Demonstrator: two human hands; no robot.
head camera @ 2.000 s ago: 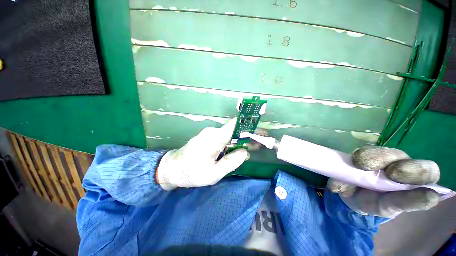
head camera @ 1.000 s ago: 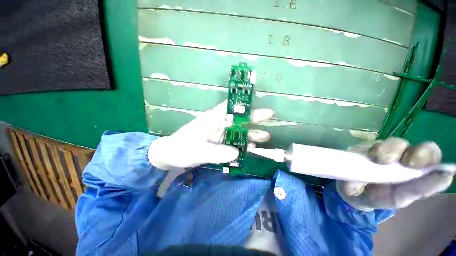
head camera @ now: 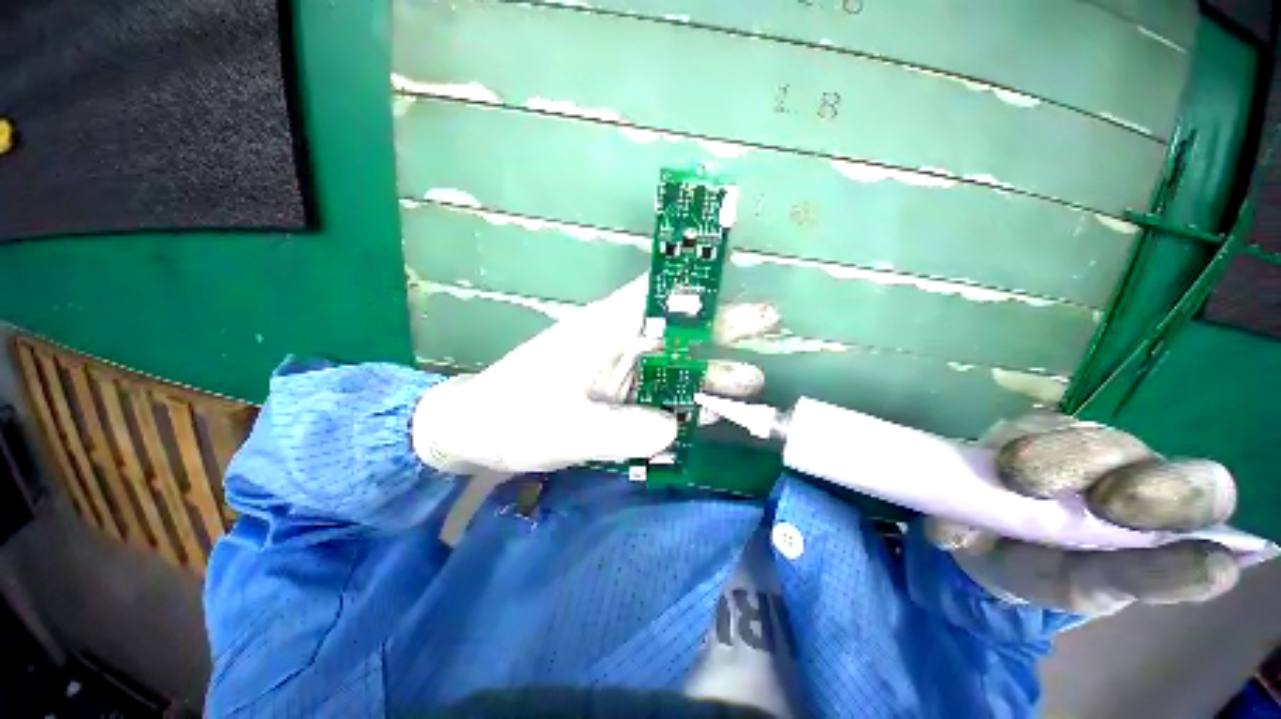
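Note:
My left hand, in a white glove, holds a narrow green circuit board upright in the picture, with white and dark parts on it. My fingers cross its middle, and its lower part shows below them. My right hand, in a glove with greyed fingers, grips a white glue tube by its flattened tail. The tube's white nozzle points left, its tip at the right edge of the board's lower part. I cannot tell whether the tip touches the board.
A pale green plate with grooved lines, numbers and white residue lies beyond the board. Thin crossed green strips lie right of it. A black mat with a yellow item is at the upper left. A slatted wooden pallet is at the lower left.
Over the two seconds, the board has turned more upright and its lower part has come into view. The nozzle tip has moved from the board's upper part to the lower part's right edge.

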